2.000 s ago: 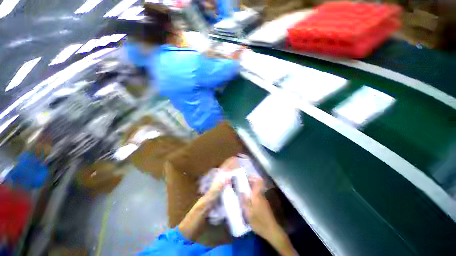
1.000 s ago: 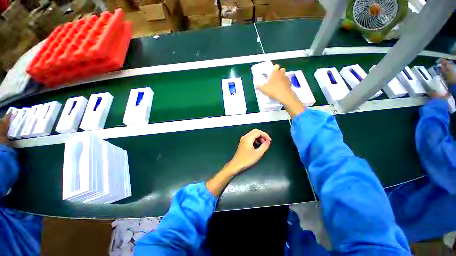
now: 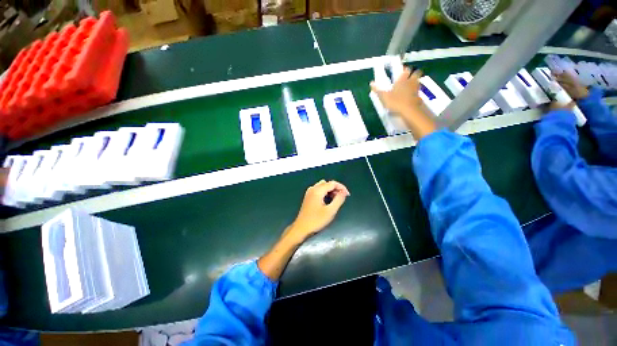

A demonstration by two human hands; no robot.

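Observation:
My right hand (image 3: 403, 93) is on a white product box at the belt, its fingers around the box's upper part. A white piece with a slot (image 3: 388, 70) shows at the fingertips. My left hand (image 3: 322, 205) rests half curled on the dark-green ledge, with nothing visible in it. Three white product boxes with blue patches stand apart on the belt left of my right hand, one of them in the middle (image 3: 303, 127). An insert stack (image 3: 95, 262) stands on the near ledge at the left.
More boxes form a tight row on the left belt (image 3: 160, 152). Guide rails (image 3: 203, 181) run along the belt. A slanted grey post (image 3: 497, 66) crosses the belt at right. A red tray (image 3: 67, 74) lies beyond it. Another person's hands (image 3: 572, 88) work at far right.
My right hand has moved right along the belt. More boxes stand between it and the left row, which has grown tighter. The view has shifted; the insert stack sits further left and lower.

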